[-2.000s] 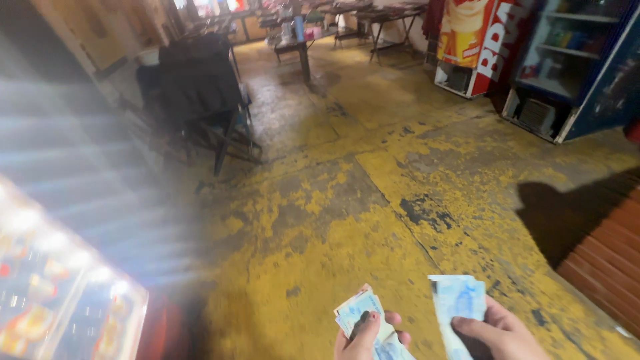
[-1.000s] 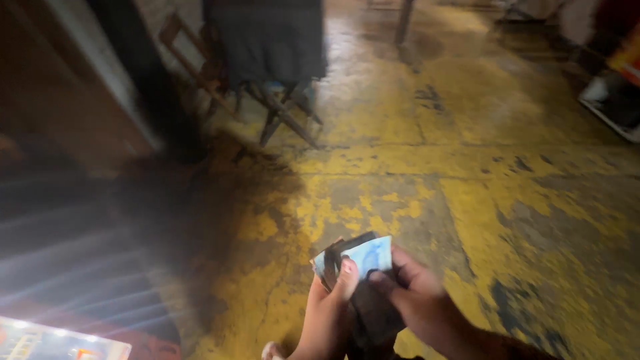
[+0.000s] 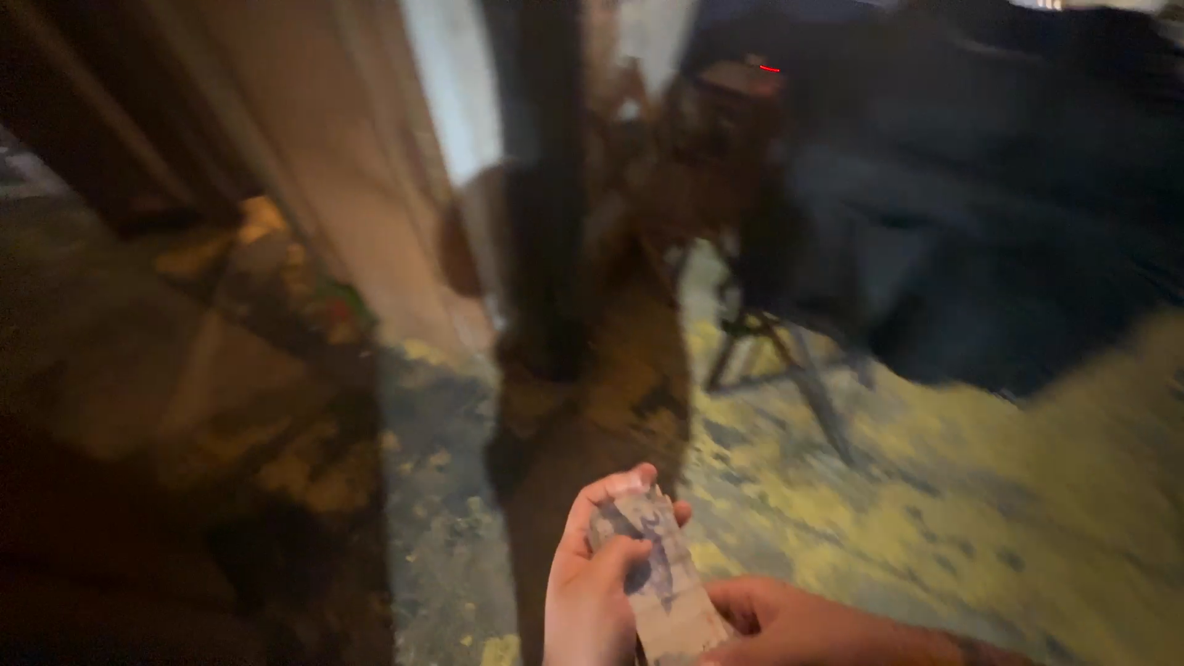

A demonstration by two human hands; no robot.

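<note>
Low in the head view, my left hand (image 3: 597, 573) is closed around a bundle of banknotes (image 3: 668, 583), its thumb lying across the top note. My right hand (image 3: 795, 624) is at the lower end of the same notes, with its fingers against their edge. The notes look pale, with a bluish print on the uppermost one. How many notes there are cannot be told.
A table under a dark cloth (image 3: 971, 203) stands at the upper right, its crossed legs (image 3: 805, 388) on the worn yellow-painted floor (image 3: 999, 518). A dark post (image 3: 546, 185) rises ahead, beside a pale wall. Shadow covers the left side.
Two seconds ago my hands held notes apart; they then came together, and now both are on one bundle. The view has swung left, toward the post and the covered table.
</note>
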